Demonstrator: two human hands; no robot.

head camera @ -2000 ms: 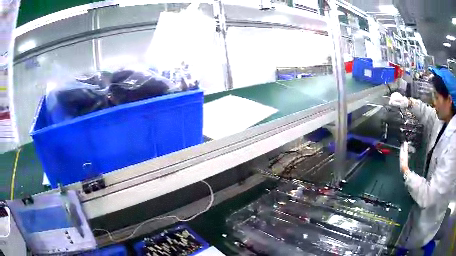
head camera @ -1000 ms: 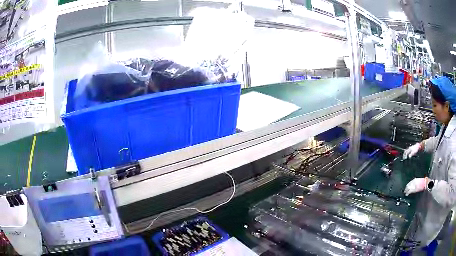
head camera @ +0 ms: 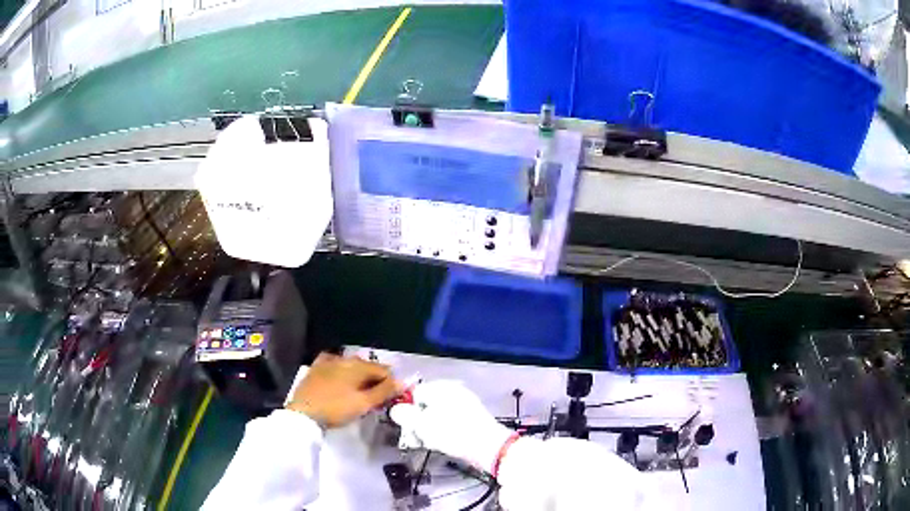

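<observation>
My bare left hand and my white-gloved right hand meet at the left end of the white fixture board. A short red part shows between their fingertips; both hands seem closed on it. A black harness lies across the board, held in small dark fixture blocks. One black strand curves below my right hand. A dark fixture block stands just below the hands. The fingertips partly hide what is held.
A black dispenser with coloured buttons stands left of the board. Behind the board are an empty blue tray and a tray of small parts. Plastic-wrapped bundles lie at both sides. A rail carries a clipped sheet.
The view has swung left and down from the large blue bin and the other worker to the fixture board. Both my hands, unseen before, are now in view at the red part.
</observation>
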